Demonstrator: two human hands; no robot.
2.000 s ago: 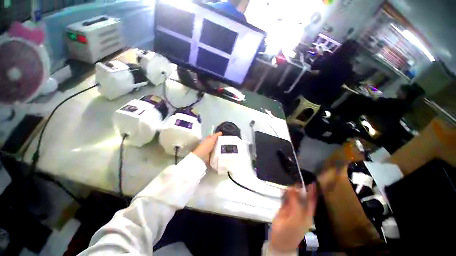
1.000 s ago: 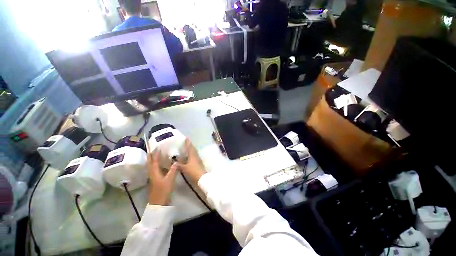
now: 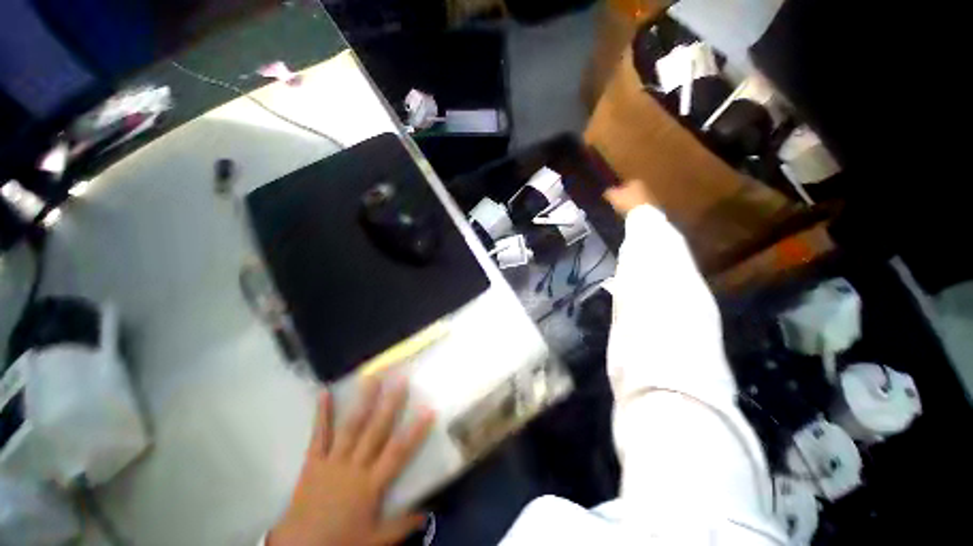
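Observation:
My left hand lies palm down with fingers spread on the white bench near its front edge, holding nothing. My right arm reaches out over the smaller black tray; my right hand is small and blurred at the tray's far right rim, beside the cardboard box, and its grip cannot be made out. In the black tray several white security cameras lie at its far end, with thin black cables on a grey-white sheet. A white security camera stands on the bench at the left.
A black mouse pad with a computer mouse lies on the bench. The open cardboard box holds cameras. A large black tote at lower right holds more white cameras. A further black bin is behind.
The view has swung right and down. Both hands have let go of the bench camera. My left hand now rests on the bench; my right hand has moved out to the tray.

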